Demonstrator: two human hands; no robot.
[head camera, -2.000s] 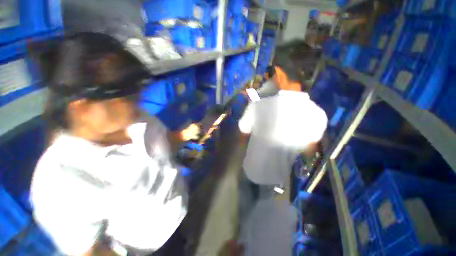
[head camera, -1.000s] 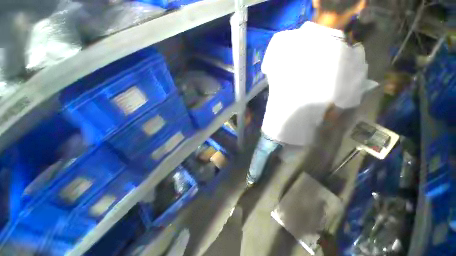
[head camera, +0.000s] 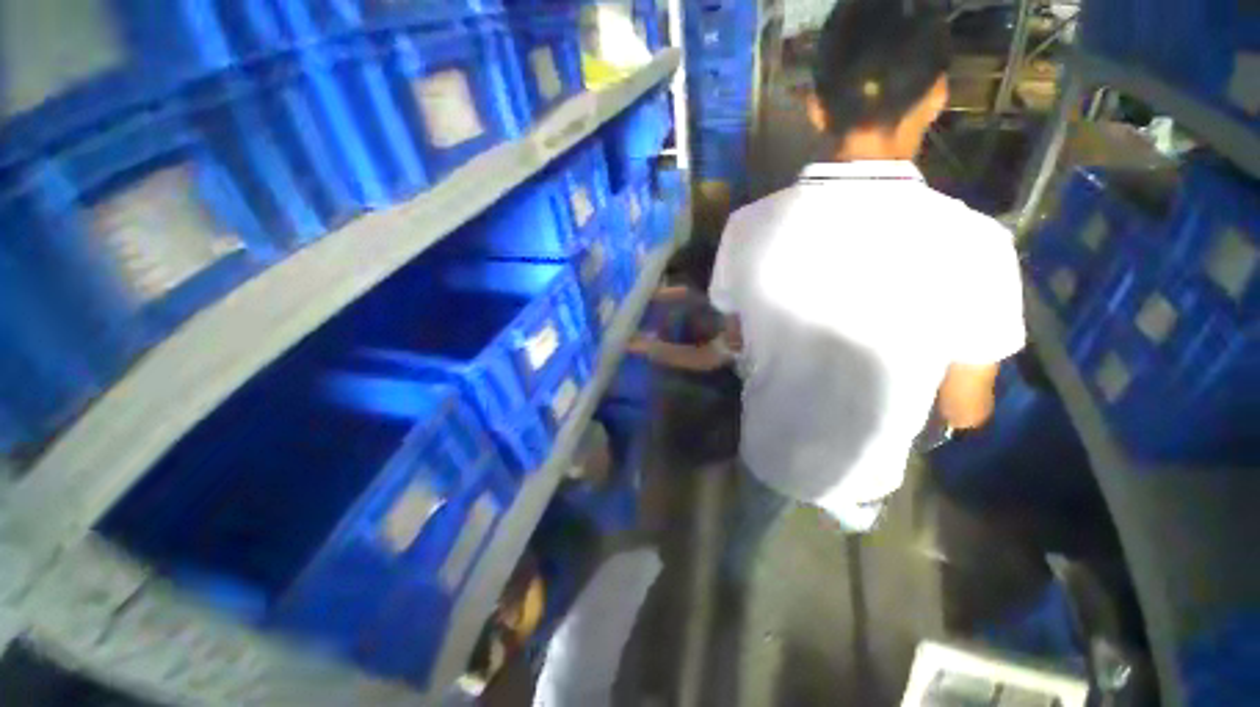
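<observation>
Neither of my hands can be made out in the head view. A loose white sheet (head camera: 597, 633) shows at the bottom, left of centre, tilted and cut off by the lower edge; what holds it is not visible. Blue stacking bins with white labels stand close on my left, on the upper shelf (head camera: 449, 104) and on the shelf below (head camera: 401, 518). Some lower bins are open at the top, with dark insides. The printing on the labels is too blurred to read.
A person in a white shirt (head camera: 871, 318) stands ahead in the aisle, back to me. Another person's arm (head camera: 684, 354) reaches toward the left shelf. More labelled blue bins (head camera: 1154, 318) line the right. A pale-framed display (head camera: 988, 680), perhaps a scale's, is at the bottom right.
My view has moved along the aisle and tilted up somewhat. The white-shirted person is nearer the centre, and the display has shifted to the bottom edge. The floor plate is out of view.
</observation>
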